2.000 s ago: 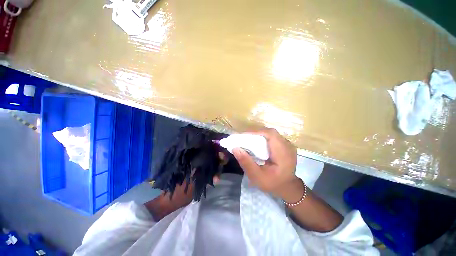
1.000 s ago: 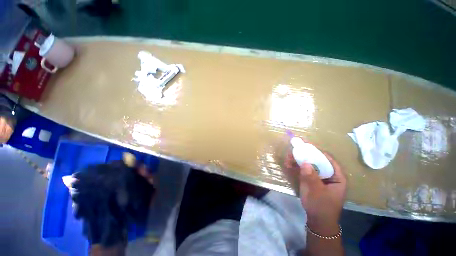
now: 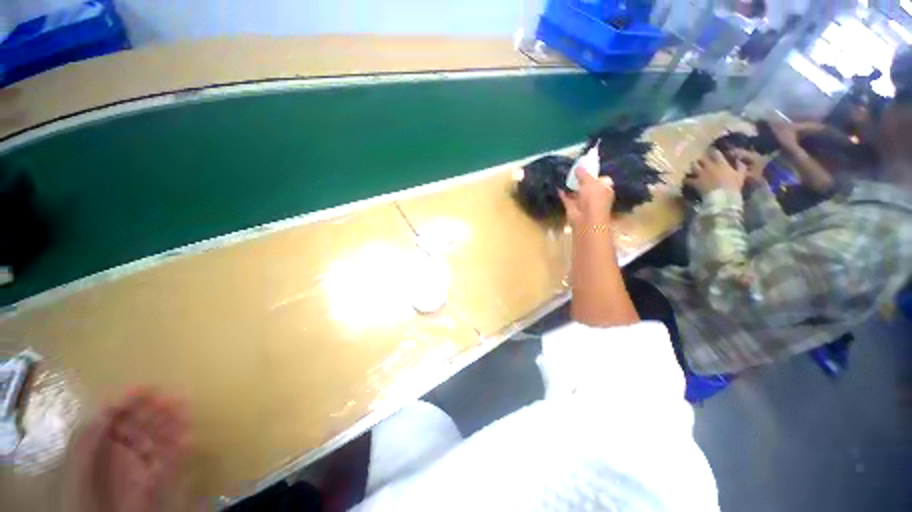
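Note:
My right hand is stretched out to the far right part of the bench. It holds the white glue bottle with its tip up. Black fringed bundles lie around this hand, and its fingers are close to them; whether they touch or grip one is not clear. My left hand is at the lower left over the bench, blurred, with nothing visible in it and its fingers loosely apart.
The tan bench runs beside a green belt. A printed tube and crumpled white paper lie far left. A white item lies in glare. A person in plaid works at right. A blue crate stands beyond the belt.
The view has swung right. My right hand has moved with the bottle to the bundles at right. My left hand no longer holds its black bundle and is now over the bench.

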